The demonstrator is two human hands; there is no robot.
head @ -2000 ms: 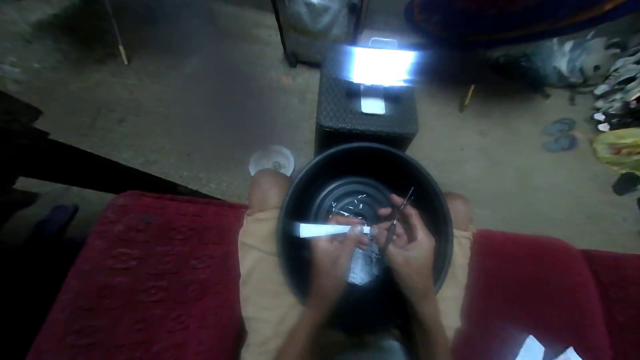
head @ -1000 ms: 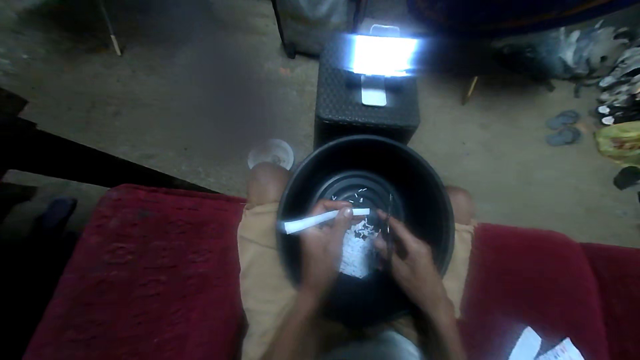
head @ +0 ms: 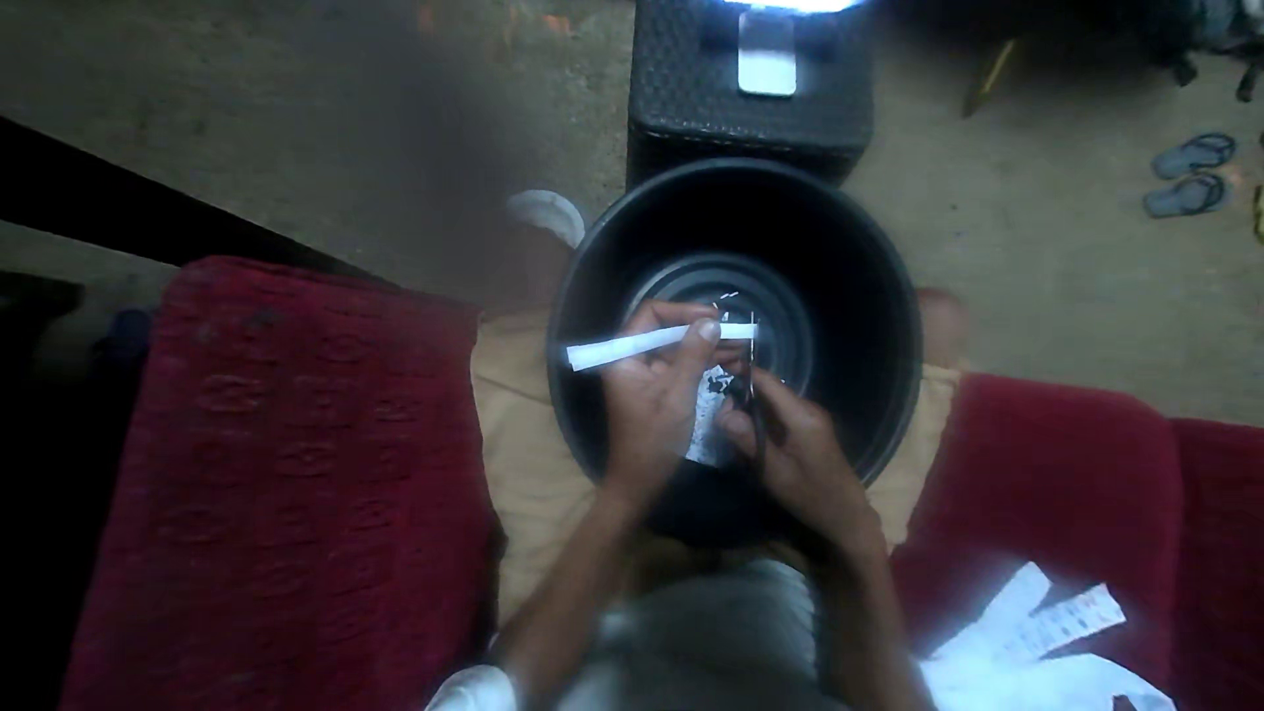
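Observation:
My left hand point(head: 657, 390) pinches a narrow white paper strip point(head: 632, 348) between thumb and fingers, its long end sticking out to the left. A small pair of scissors point(head: 752, 380) is in my right hand point(head: 795, 439), its thin blades pointing up across the strip's right end. Both hands are over a deep black plastic tub point(head: 894, 296) held between the knees. White paper clippings point(head: 706, 425) lie in a heap inside the tub below the hands, with a few loose slivers beyond them. My fingers partly hide the scissor handles.
Cut white papers point(head: 1047, 632), some with print, lie on the red seat point(head: 1047, 474) at right. A dark woven box point(head: 671, 89) beyond the tub carries a phone-like white object point(head: 767, 59) and a bright light point(head: 795, 3). Grey flip-flops point(head: 1190, 178) and a white bowl point(head: 553, 212) are on the floor.
The scissors, angled away from the strip two seconds ago, are now upright at its right end. The view has tilted down toward my lap.

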